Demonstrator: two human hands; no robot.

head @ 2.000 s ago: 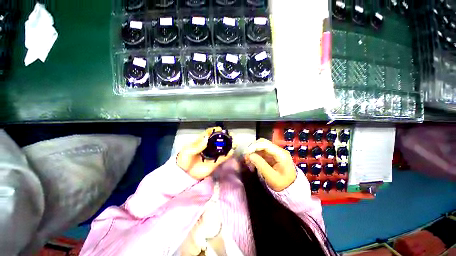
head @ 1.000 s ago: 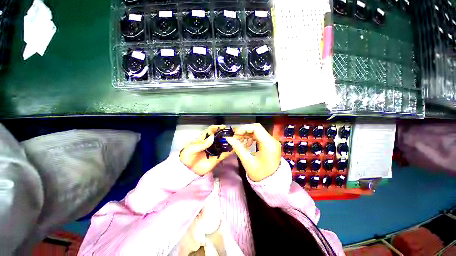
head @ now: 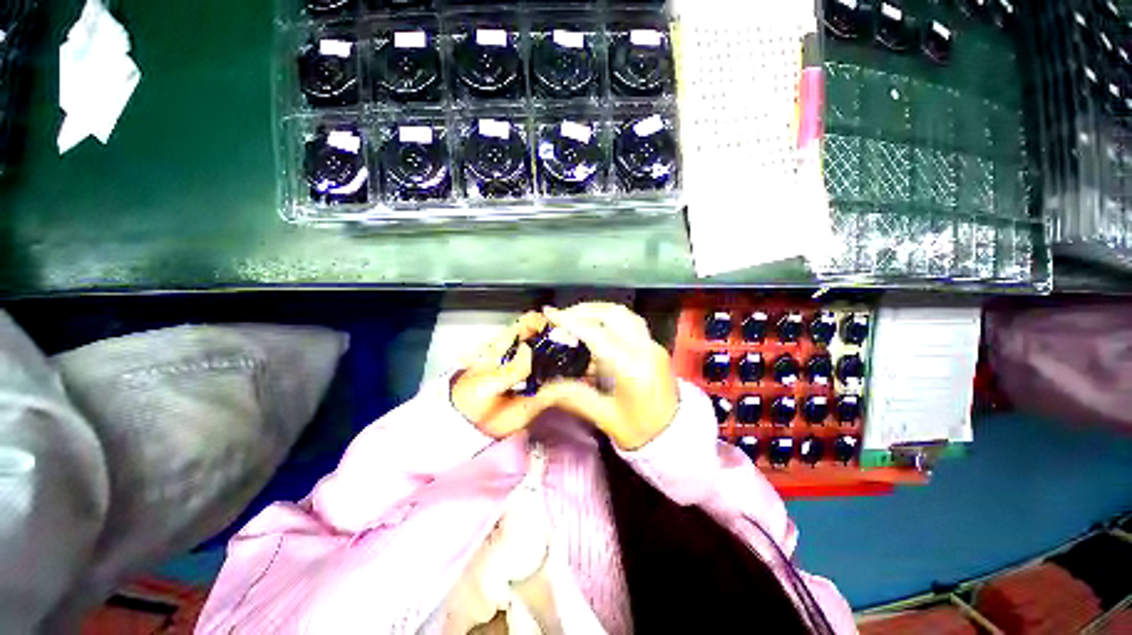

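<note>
A black round lens unit point(head: 559, 356) is held in front of my chest, below the bench edge. My left hand point(head: 494, 387) grips its left side with the fingertips. My right hand point(head: 631, 382) wraps its right side, with fingers above and thumb below, so both hands are shut on the same unit. The fingers hide much of its rim. A clear blister tray point(head: 478, 213) on the bench holds rows of black lens units with white labels.
A red parts tray point(head: 696, 325) with small black rounds is right of my hands, beside a clipboard paper point(head: 925, 372). A dotted sheet point(head: 751, 174), pink marker point(head: 812, 107), partly filled clear tray point(head: 931, 186) and white wipe point(head: 97, 77) lie on the green bench.
My right hand has come left from beside the unit and closed around it. The unit's face has turned, and its blue glint has faded. My left hand still holds it.
</note>
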